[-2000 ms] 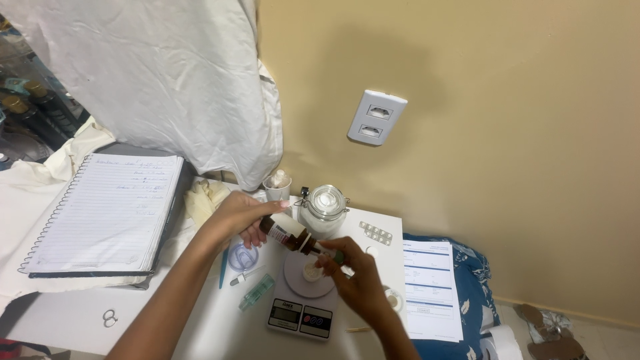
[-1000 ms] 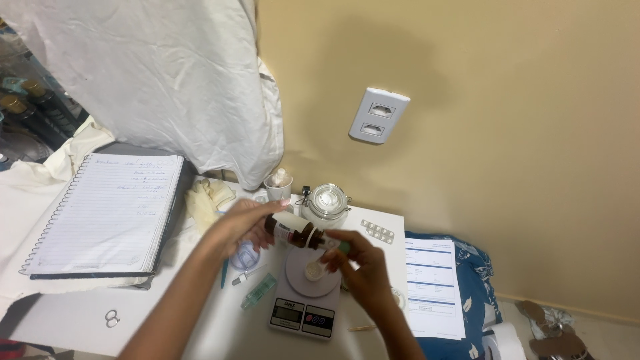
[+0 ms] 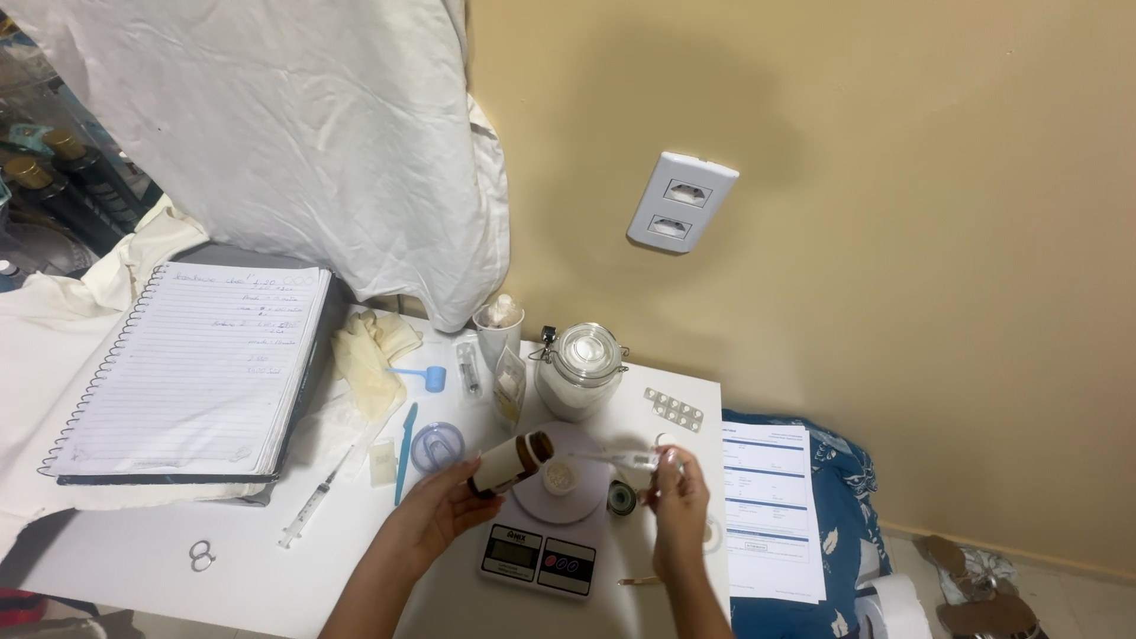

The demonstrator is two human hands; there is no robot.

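Note:
My left hand (image 3: 453, 506) holds a brown bottle with a pale label (image 3: 510, 463), tilted with its uncapped mouth toward the right. In my right hand (image 3: 679, 488) is a slim clear-and-white tool, perhaps a syringe or dropper (image 3: 632, 458), its thin end pointing left over the scale. Below and between them, a small round cup with whitish contents (image 3: 559, 477) sits on the round plate of a white digital kitchen scale (image 3: 539, 557). A dark round cap (image 3: 622, 498) lies right of the plate. A lidded clip-top glass jar of white powder (image 3: 579, 371) stands behind the scale.
A spiral notebook (image 3: 195, 373), syringe (image 3: 315, 506), metal rings (image 3: 201, 556), blue scoop (image 3: 433, 379), blue spatula-like tool (image 3: 406, 453) and latex glove (image 3: 368, 359) lie left. A filled cup (image 3: 499, 333) stands behind. Rightward are a blister pack (image 3: 674, 409) and papers (image 3: 768, 515).
The brown bottle's mouth now shows uncapped, with a dark cap on the table. My right hand has moved right, away from the bottle, and now holds the slim tool.

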